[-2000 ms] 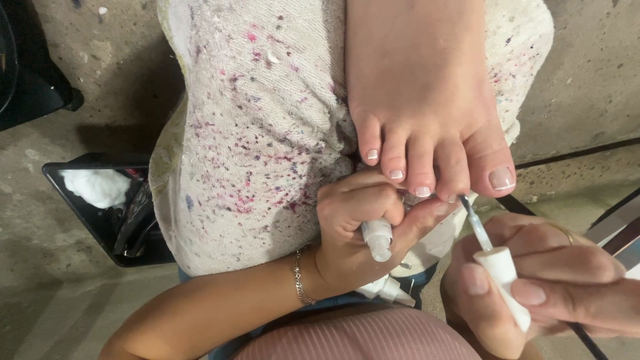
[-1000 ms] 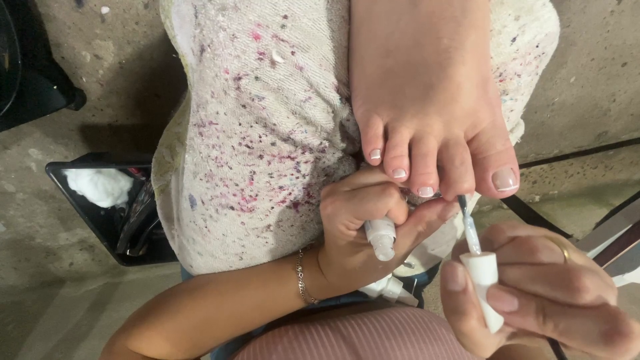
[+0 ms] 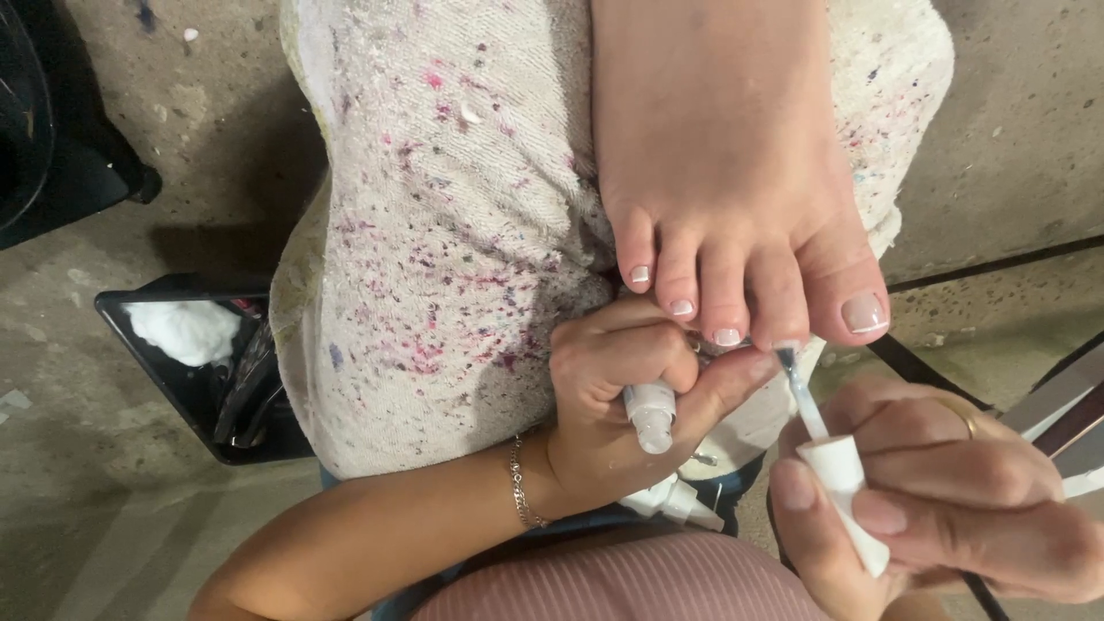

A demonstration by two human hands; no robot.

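Another person's bare foot (image 3: pixel 716 155) rests on a speckled white terry towel (image 3: pixel 431 259), its toenails pale with white tips. Under the smaller toes, my left hand (image 3: pixel 634 379) grips an uncapped nail polish bottle (image 3: pixel 651 414), neck pointing down the frame, while its thumb touches the toe beside the big toe. My right hand (image 3: pixel 923 483) pinches the white cap of a polish brush (image 3: pixel 841 492) between thumb and fingers. The bristles meet the nail of that same toe, which is partly hidden by the brush tip.
Left of the towel, a black tray (image 3: pixel 155 371) on the floor holds white cotton (image 3: pixel 185 332) and dark tools. A black object (image 3: pixel 69 155) stands at upper left. White bottles or tubes (image 3: pixel 673 500) lie by my lap. Dark and white bars cross the right edge.
The brush has shifted slightly at the toe beside the big toe, its cap end tilting differently as my right hand moved. My left hand keeps its hold on the bottle.
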